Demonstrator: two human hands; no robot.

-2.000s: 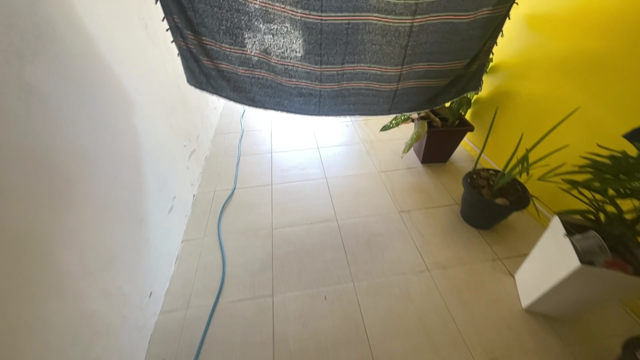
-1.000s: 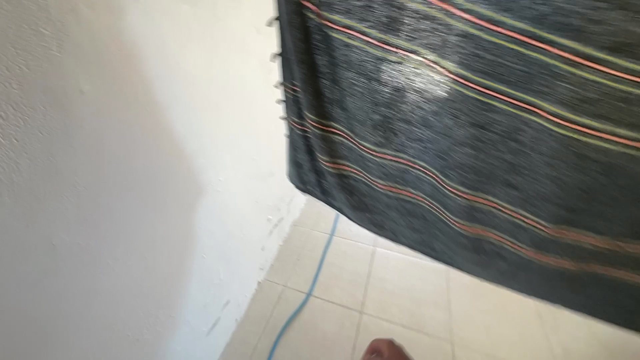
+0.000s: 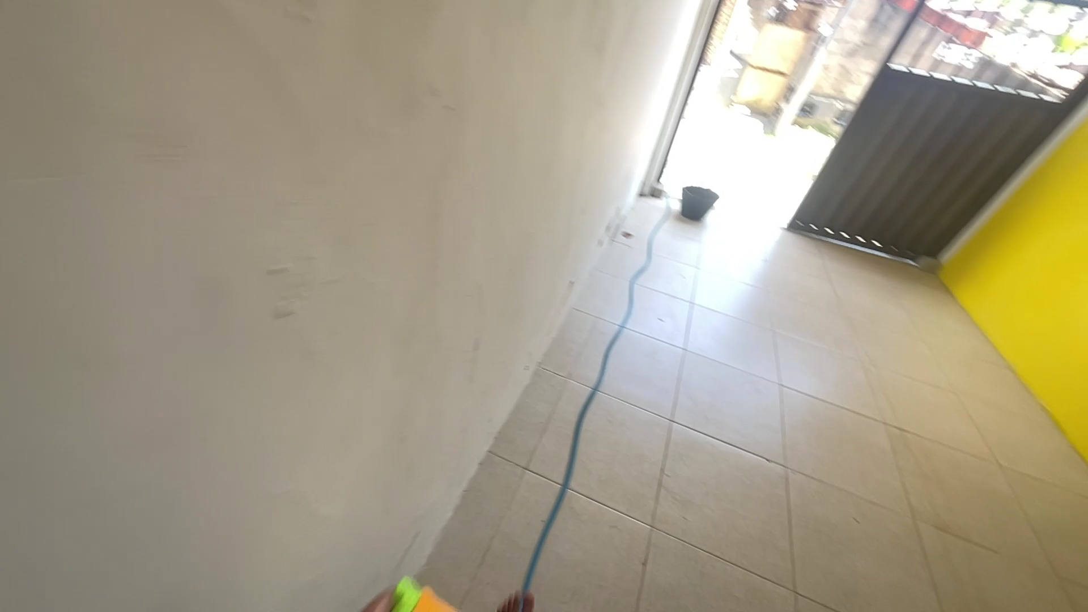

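Note:
At the bottom edge, left of centre, a small part of my left hand [image 3: 378, 603] shows against a green and orange plastic piece [image 3: 422, 597], which it appears to hold. Most of the hand and the piece are cut off by the frame. A thin blue hose [image 3: 580, 425] runs along the tiled floor from the bottom edge to the doorway. What look like the toes of a bare foot [image 3: 516, 603] are at the hose's near end in view. My right hand is out of view.
A white wall [image 3: 340, 280] rises close on the left. By the open gateway stands a dark bucket or pot [image 3: 699, 204] beside the hose. A dark metal gate [image 3: 918, 161] and a yellow wall [image 3: 1028, 280] are on the right.
The view has moved past the hanging striped blanket, which is no longer seen; the gateway and dark pot now show. The green and orange piece has come into view at the bottom.

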